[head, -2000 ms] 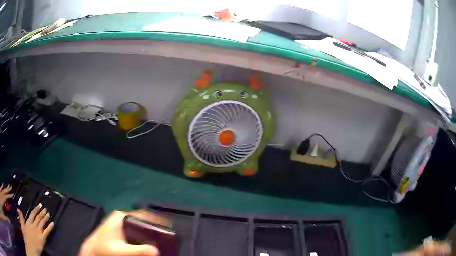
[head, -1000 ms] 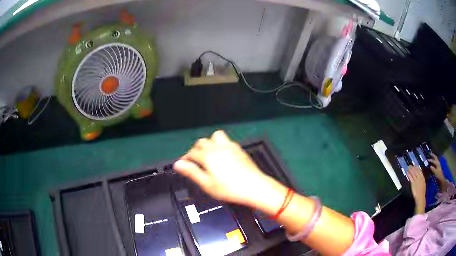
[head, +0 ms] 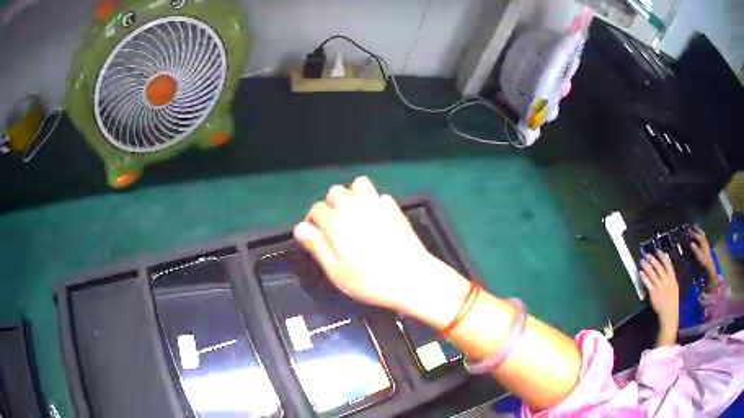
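Note:
A dark four-slot phone tray lies on the green mat. Its leftmost slot is empty and matt. A smartphone with a white label and tab fills the second slot. Another labelled smartphone fills the third. A phone with a yellowish-white square on its screen is in the fourth slot, mostly hidden by my right forearm. My right hand, bare with a red string and a bracelet on the wrist, is over the tray's upper part, fingers curled. The fingertips' undersides are hidden. My left hand is out of view.
A green frog-shaped fan, power strip and white fan stand at the back. Part of another tray is at the left edge. At right, another person's hands are over phones, near dark stacked trays.
The view has shifted down, so the fans sit higher and more of the tray shows. My right hand remains over the tray, now more closely curled.

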